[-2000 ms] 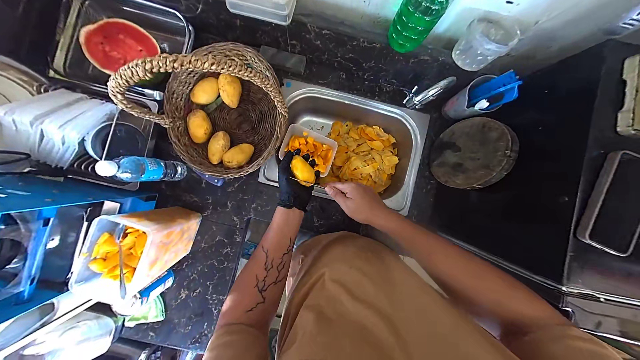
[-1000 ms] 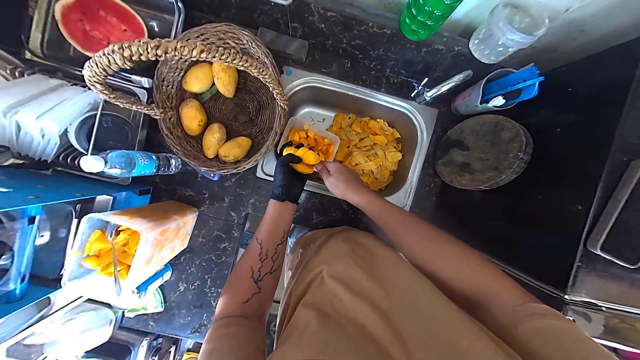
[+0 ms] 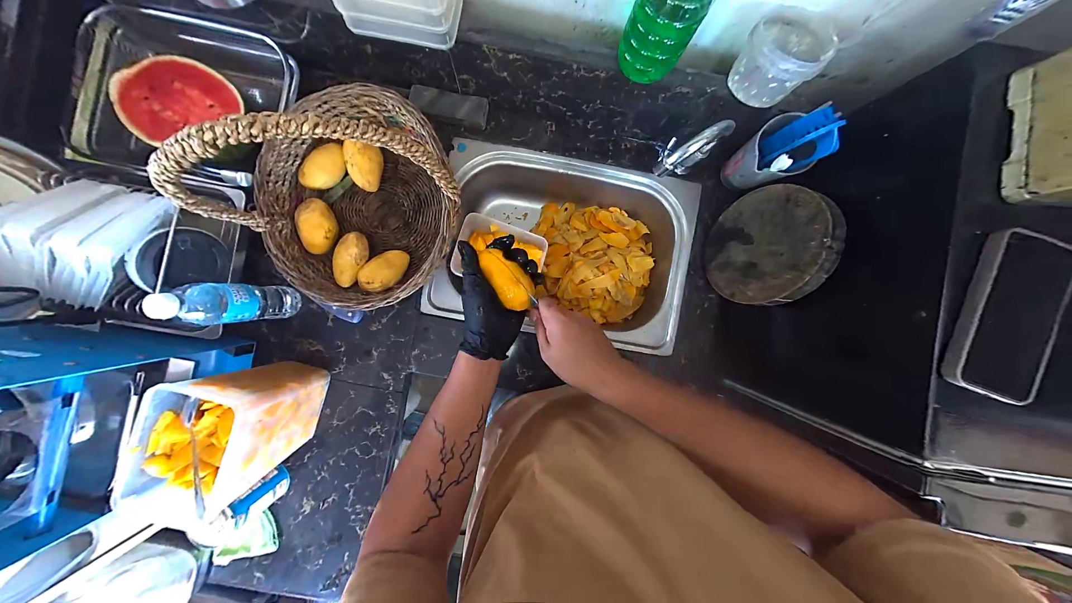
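My left hand (image 3: 490, 306), in a black glove, holds a peeled mango (image 3: 506, 278) over a white plastic tub (image 3: 471, 224) with orange mango pieces in it. The tub is at the left side of a steel sink (image 3: 685, 251). My bare right hand (image 3: 574, 342) is closed on a small blade (image 3: 533, 300), mostly hidden, that touches the mango's lower end. Mango peels (image 3: 599, 260) are heaped in the sink beside the tub. Left of the sink, a wicker basket (image 3: 394, 201) holds several whole mangoes (image 3: 316, 224).
A faucet (image 3: 695, 148) and a round wooden board (image 3: 775, 243) are at the right. A plastic container of mango pieces (image 3: 268, 419), a water bottle (image 3: 222, 303) and a glass dish (image 3: 289, 79) with cut watermelon (image 3: 174, 99) stand left. A green bottle (image 3: 662, 38) stands behind.
Both hands stay over the tub. The mango in my left hand looked split into lobes one second ago; now it shows a long, smooth side toward the camera.
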